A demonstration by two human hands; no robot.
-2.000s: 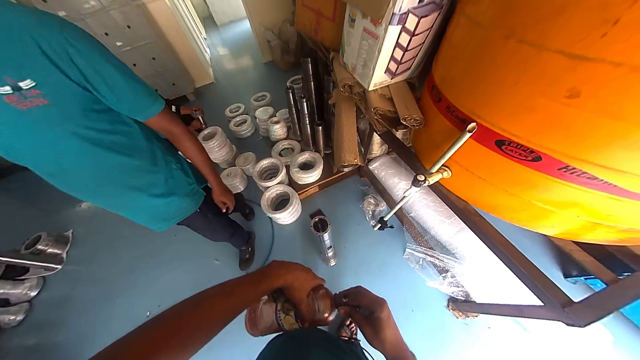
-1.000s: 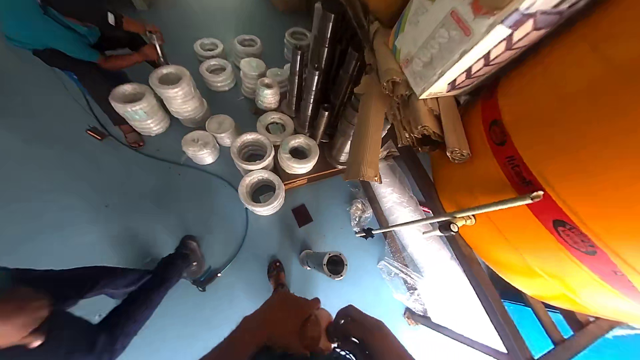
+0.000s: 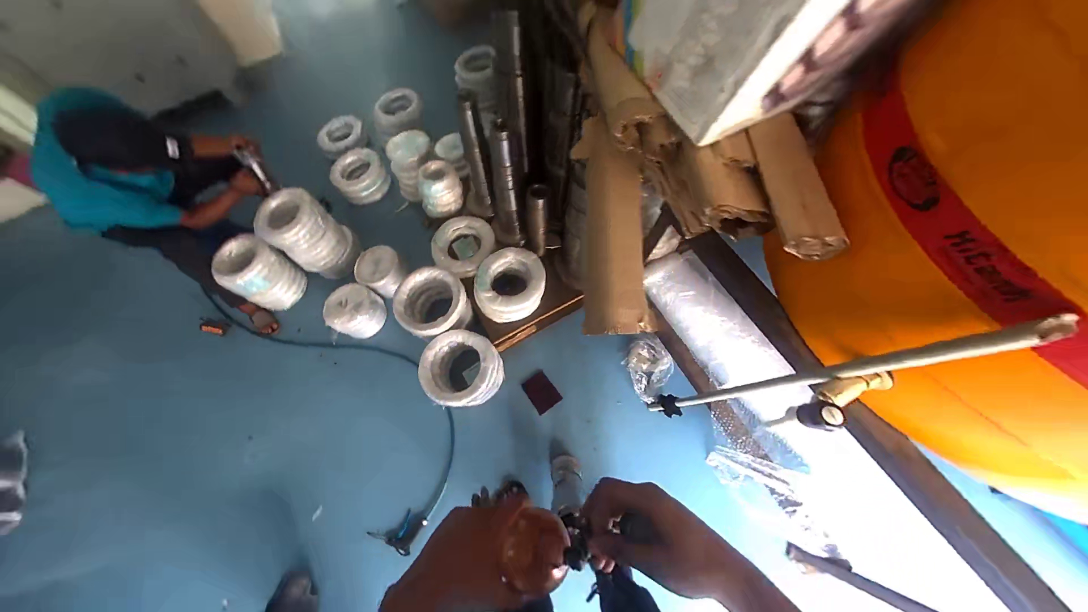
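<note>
At the bottom centre, my left hand [image 3: 463, 552] is closed on a rounded, glossy reddish-brown object [image 3: 535, 551]; its exact kind cannot be told. Beside it on the right, my right hand [image 3: 642, 531] grips a small dark item [image 3: 636, 529], its fingers at a dark metal fitting [image 3: 576, 537] against the rounded object. Blur hides how these parts join. Just beyond my hands is a metal cylinder [image 3: 566, 483], partly covered by them. My feet show below and beside the hands.
Stacks of wrapped white rings [image 3: 461, 367] stand ahead, beside upright metal tubes [image 3: 507, 183] and cardboard [image 3: 616, 255]. A co-worker [image 3: 127, 174] crouches upper left. A hose [image 3: 340, 344] crosses the floor. To the right are a metal frame [image 3: 935, 510], a protruding rod [image 3: 952, 353] and an orange tank [image 3: 977, 212].
The person whose legs showed at lower left one second ago has moved mostly out of view; a shoe remains at the bottom edge. My hands stay together on the object. The view has shifted.
</note>
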